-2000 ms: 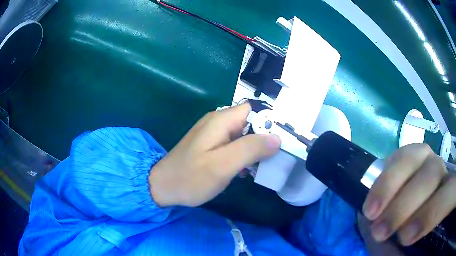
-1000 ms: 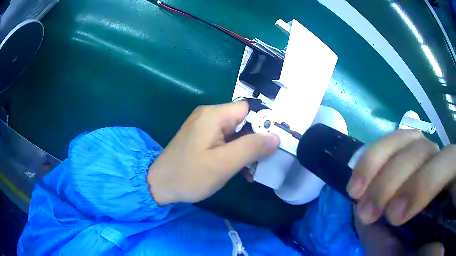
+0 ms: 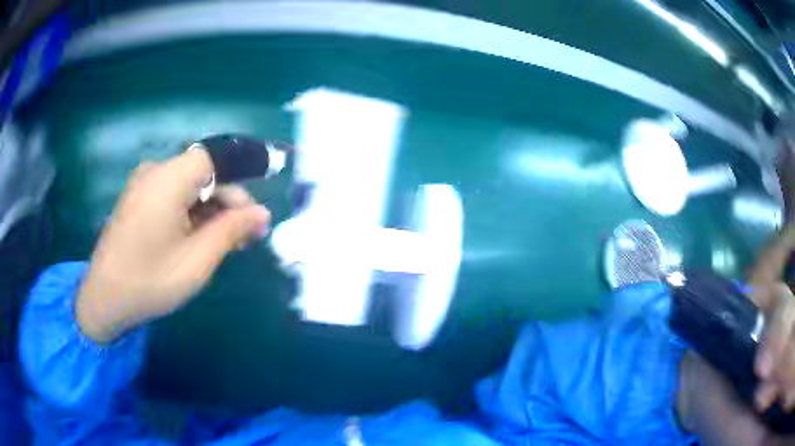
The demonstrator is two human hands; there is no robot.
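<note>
The white housing (image 3: 344, 165) lies on the green surface in the middle, blurred. It is joined by a white arm to a round white base (image 3: 436, 270) standing on edge at its right. My left hand (image 3: 166, 231) is left of the housing, off it, fingers apart, with a black sleeve with a pale tip on one finger. My right hand (image 3: 774, 344) is at the right edge, partly cut off, and holds the black electric screwdriver (image 3: 719, 322). The screwdriver's tip is by the round screw dish (image 3: 635, 253), full of greyish screws.
Another white base (image 3: 655, 167) with upright arms lies beyond the screw dish at the right. A white strip (image 3: 349, 19) runs along the far side of the green surface. Something blue is at the far upper left, and a pale blurred thing is at the left edge.
The view has shifted right. My left hand has let go of the housing and moved left. The screwdriver has left the housing and moved right to the screw dish. The housing has turned.
</note>
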